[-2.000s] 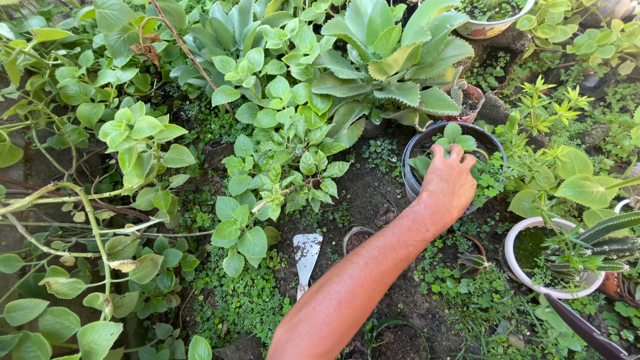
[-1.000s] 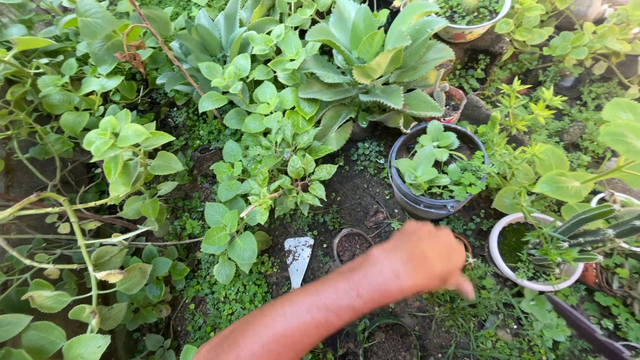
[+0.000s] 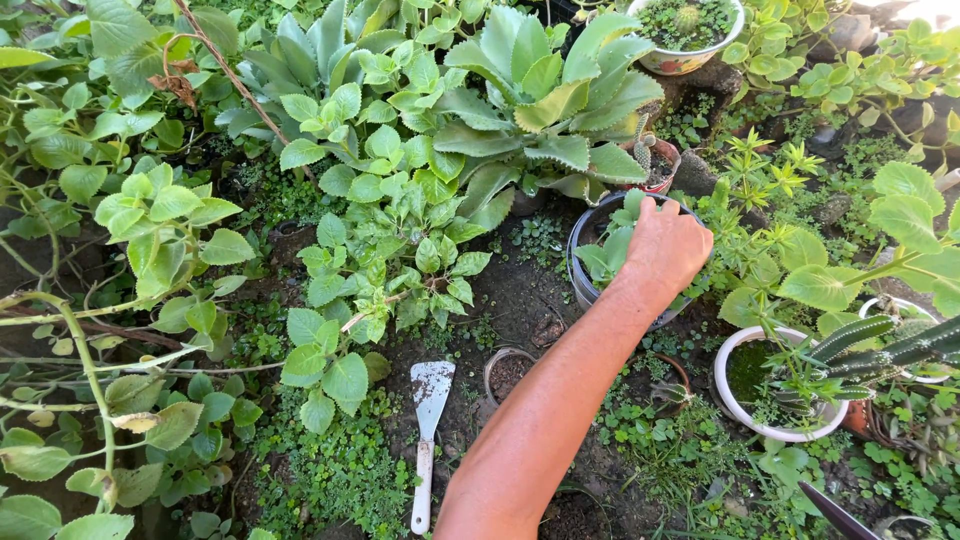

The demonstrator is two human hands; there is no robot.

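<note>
My left hand reaches over a round dark-rimmed plastic pot, fingers bent down among the plants at its right side. The fingertips are hidden, so what they grip cannot be told. Broad-leaved succulent leaves rise just left of the hand. My right hand is out of view. At the bottom right edge a dark blade shows, its handle outside the frame. A soil-stained metal scraper with a white handle lies on the ground left of my forearm.
A small pot of soil sits beside my forearm. On the right are a white-rimmed pot with cactus and a small sunken pot. A large toothed-leaf succulent, a red-rimmed pot and a painted bowl stand behind.
My left hand was over the pot two seconds ago, moved out to its near side a second ago, and is now back among the pot's plants.
</note>
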